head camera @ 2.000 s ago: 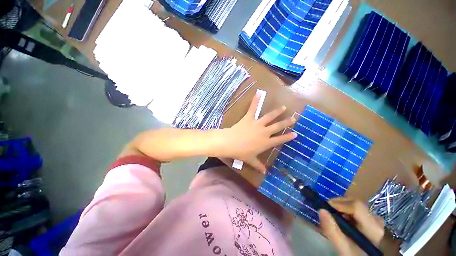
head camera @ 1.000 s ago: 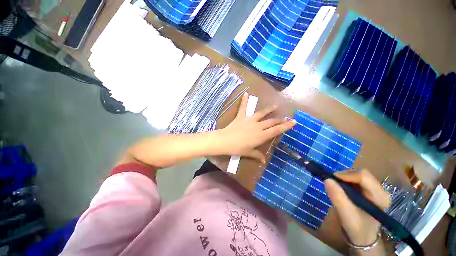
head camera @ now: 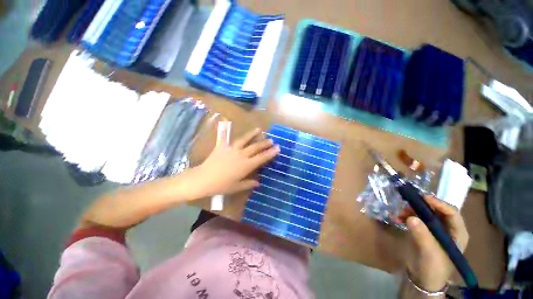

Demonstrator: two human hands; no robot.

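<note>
A blue solar cell panel [head camera: 295,187] with pale parallel lines lies flat on the brown tabletop in front of me. My left hand [head camera: 234,166] is spread, with its fingertips on the panel's left edge. A single white strip [head camera: 217,202] lies partly under that hand. My right hand [head camera: 435,233] holds the black soldering iron [head camera: 424,211], right of the panel. Its metal tip points up and left, above or beside a loose pile of silvery ribbon pieces [head camera: 380,195], off the panel. The frame is somewhat blurred.
White strips [head camera: 93,122] and a silvery ribbon bundle [head camera: 175,137] lie left. Curved blue assemblies [head camera: 225,55] are at the back. Dark cell stacks [head camera: 374,76] stand on a green-blue mat [head camera: 286,87]. An amber curl [head camera: 411,160], more white strips [head camera: 453,184] and a dark block [head camera: 479,152] are right.
The view has turned towards the right. My right hand has lifted the iron off the panel and moved it right to the loose ribbon pile. My left hand stays at the panel's left edge.
</note>
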